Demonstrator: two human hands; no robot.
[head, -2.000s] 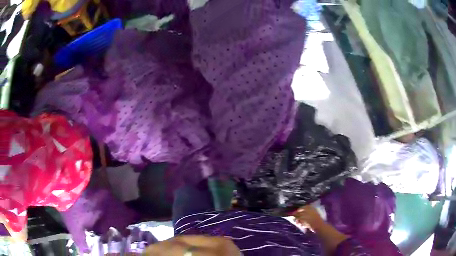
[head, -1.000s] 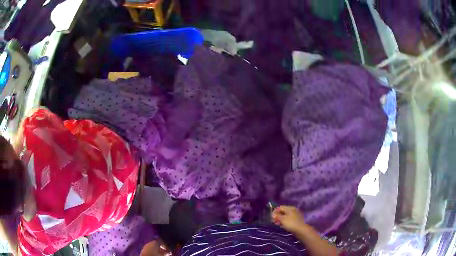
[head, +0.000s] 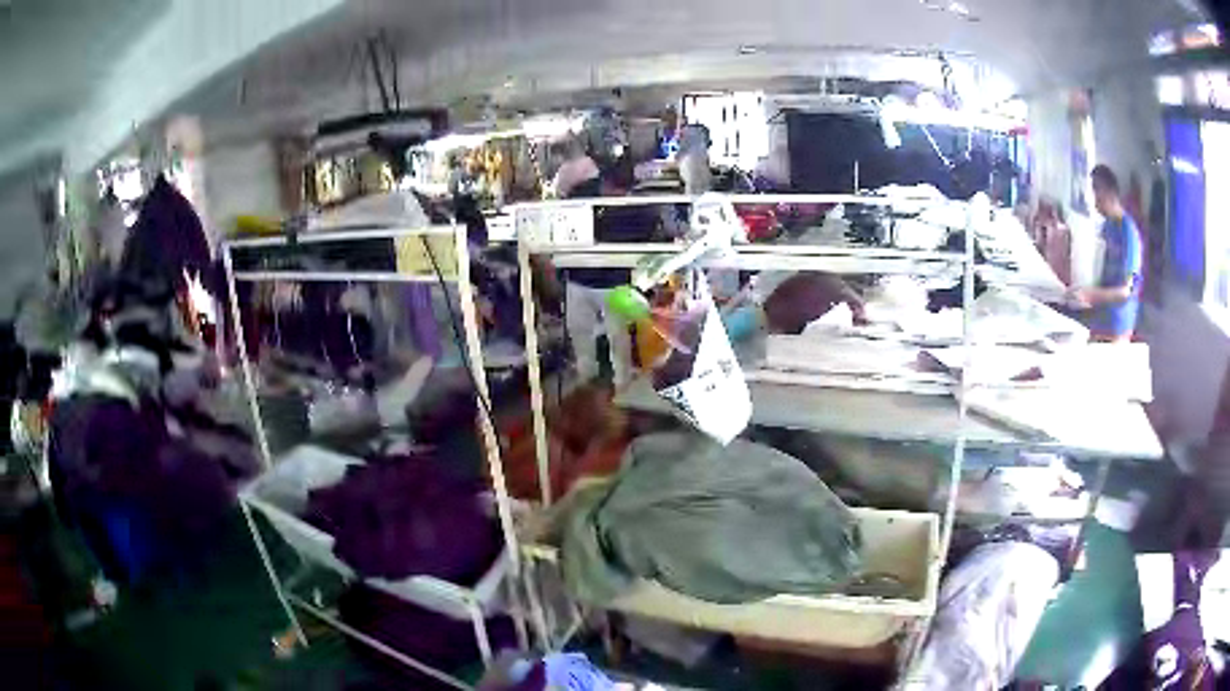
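Neither of my hands is in the picture. Nearest in front stand white wire-frame racks. The left rack (head: 475,351) has a white bin holding a heap of dark purple cloth (head: 418,520). The wider rack (head: 960,405) has a cream bin (head: 890,554) with a large grey-green cloth bundle (head: 728,520) in it. A white bag or cloth (head: 711,385) hangs from this rack's upper bar, beside a green and orange item (head: 648,324). The picture is blurred.
Dark cloth heaps (head: 122,459) stand at the left. Behind the racks is a long white table (head: 1066,405) with cloth and papers. A person in blue (head: 1117,257) stands at the far right. A pale bundle (head: 991,614) lies low right by the green floor (head: 1093,607).
The view has swung up from the lap to the room. The purple dotted cloth, the red patterned cloth, the blue crate and the hands have left the picture.
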